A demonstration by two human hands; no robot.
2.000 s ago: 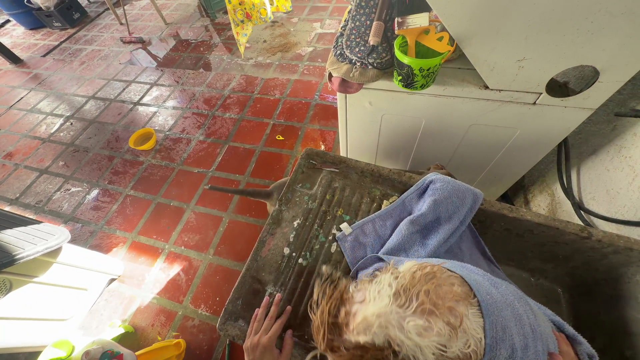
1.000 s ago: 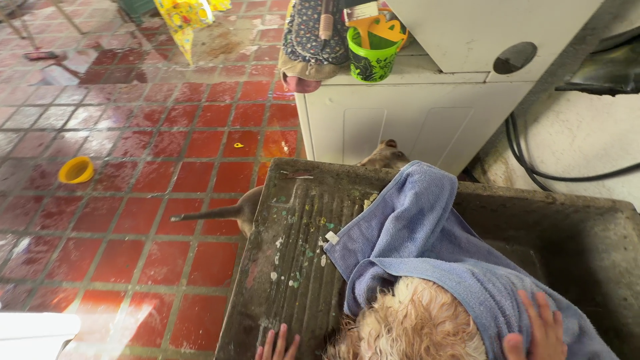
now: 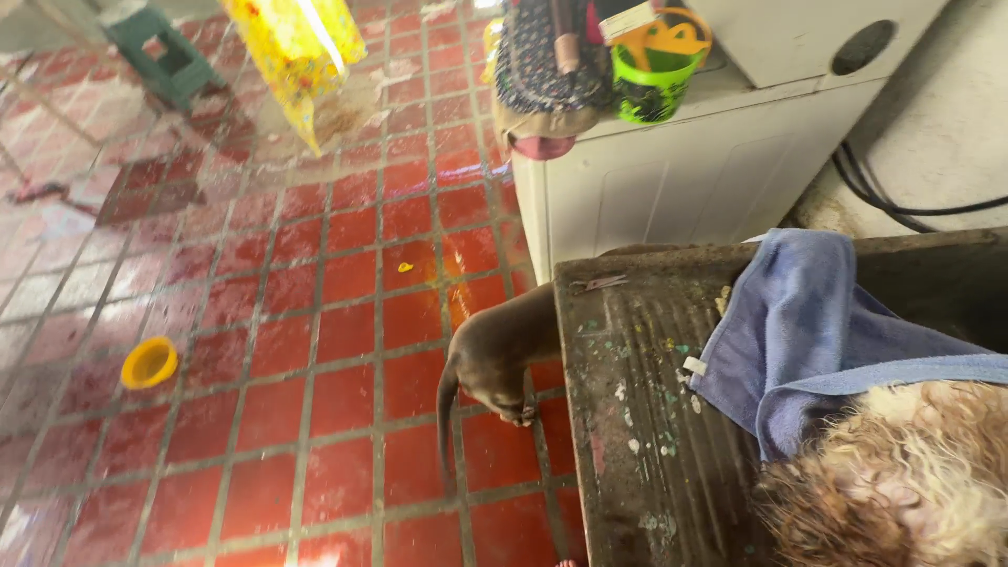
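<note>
Neither of my hands shows in the head view, apart from a small pinkish tip at the bottom edge that I cannot identify. A curly-haired dog (image 3: pixel 906 480) with damp tan and cream fur is at the lower right, on a ribbed stone washboard sink (image 3: pixel 630 441). A blue towel (image 3: pixel 811 339) lies over the sink's far edge and along the dog's body. The right part of the dog is cut off by the frame. A clothespin (image 3: pixel 602 283) rests at the sink's far left corner.
A grey-brown animal with a long tail (image 3: pixel 504 346) stands on the red tiles beside the sink. Behind are a white appliance (image 3: pixel 661 189), a green bucket (image 3: pixel 650 87) and a patterned cloth bag (image 3: pixel 551 71). A yellow bowl (image 3: pixel 150 362) and a green stool (image 3: pixel 161 59) are on the floor.
Both hands, seen by the dog and on the towel one second ago, have left the view. The long-tailed animal's head has dropped from sight behind the sink. The view has shifted left.
</note>
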